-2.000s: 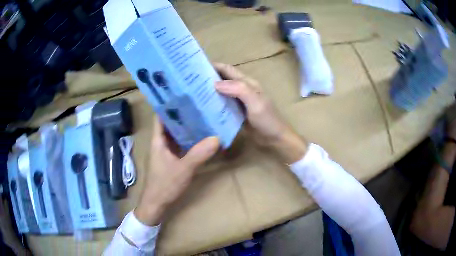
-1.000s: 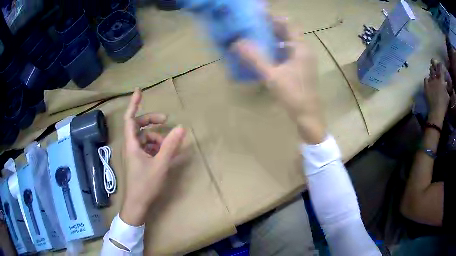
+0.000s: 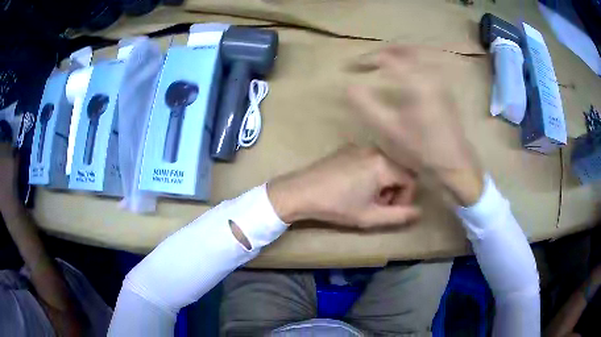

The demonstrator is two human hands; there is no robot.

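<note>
My left hand (image 3: 359,191) is over the table near its front edge, fingers curled, with nothing seen in it. My right hand (image 3: 412,112) is blurred by motion, just above and right of the left; nothing shows in it, and its fingers are unclear. Left of them lies a dark grey mini fan (image 3: 232,99) with a coiled white cable (image 3: 254,113) on its right side. A pale blue retail box (image 3: 178,125) lies on the fan's left, with a translucent sleeve (image 3: 136,112) beside it. At the right, a sleeved fan (image 3: 507,79) lies beside another box (image 3: 543,92).
More blue boxes (image 3: 95,131) lie in a row at the left. Brown paper (image 3: 310,118) covers the curved table. A blurred box (image 3: 586,158) is at the right edge. Another person's arm (image 3: 26,224) is at the left, and part of another arm is at the lower right.
The box that was in my hands now lies beside the sleeved fan at the right. My right hand has let go and come back near my left. The view has turned, shifting the table.
</note>
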